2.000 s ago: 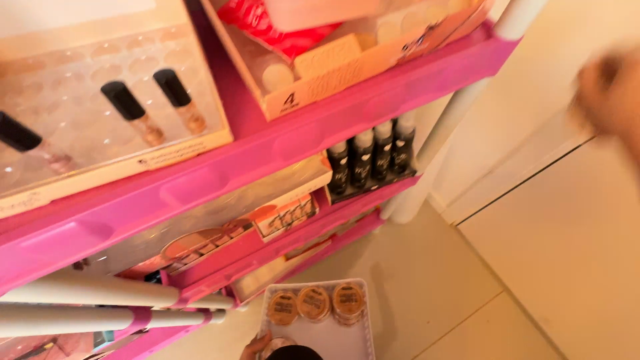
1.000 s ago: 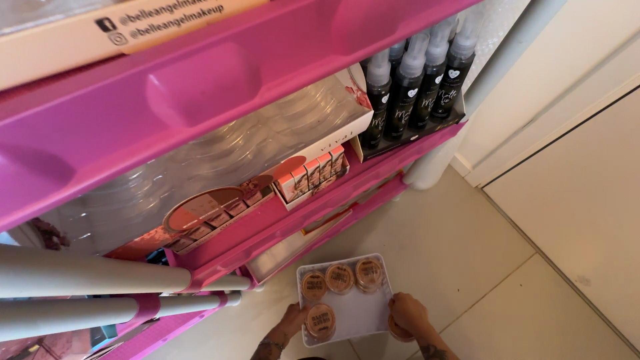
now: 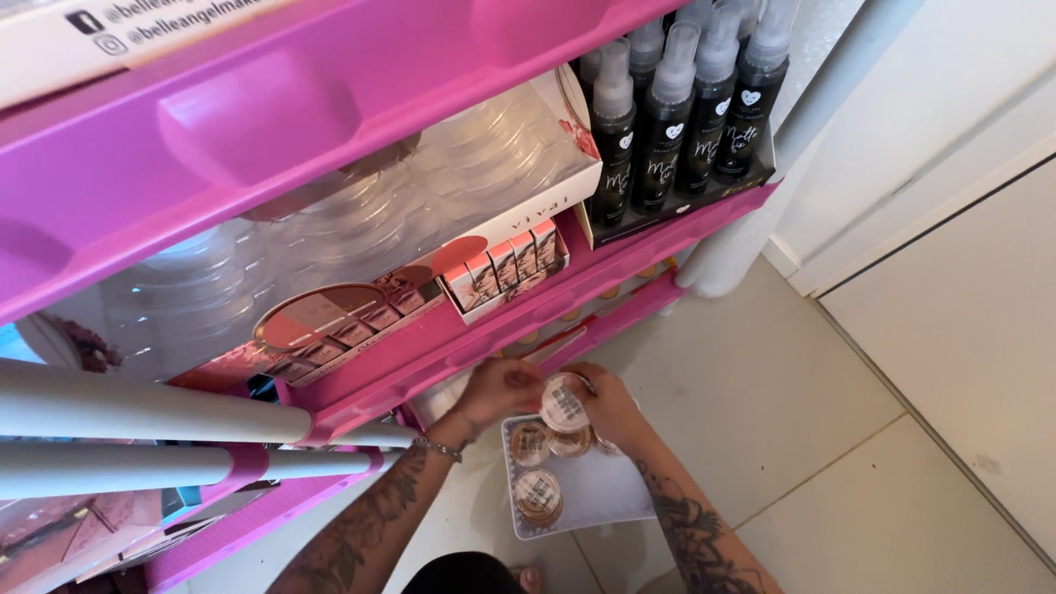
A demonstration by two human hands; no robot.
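A round powder compact with a clear lid (image 3: 565,402) is held by my right hand (image 3: 609,408), its printed face toward me. My left hand (image 3: 499,389) is at the compact's left side, fingers bent; whether it touches the compact cannot be told. Below both hands is a white plastic tray (image 3: 590,528), low down over the floor. Inside it, along the far edge, sit several similar compacts (image 3: 529,443), partly covered by the held one and my right hand. Another compact (image 3: 538,495) lies at the tray's left side.
A pink plastic shelf unit (image 3: 396,58) with grey posts fills the left. It bears black spray bottles (image 3: 660,124), a clear-moulded display tray (image 3: 363,223) and small boxes in a carton (image 3: 503,268). A white door (image 3: 957,330) stands right, beyond floor tiles (image 3: 742,396).
Both hands have moved from the tray's sides to above its far edge, and a compact is now lifted in the right hand. Two seconds ago the right hand was high at the right, away from the tray.
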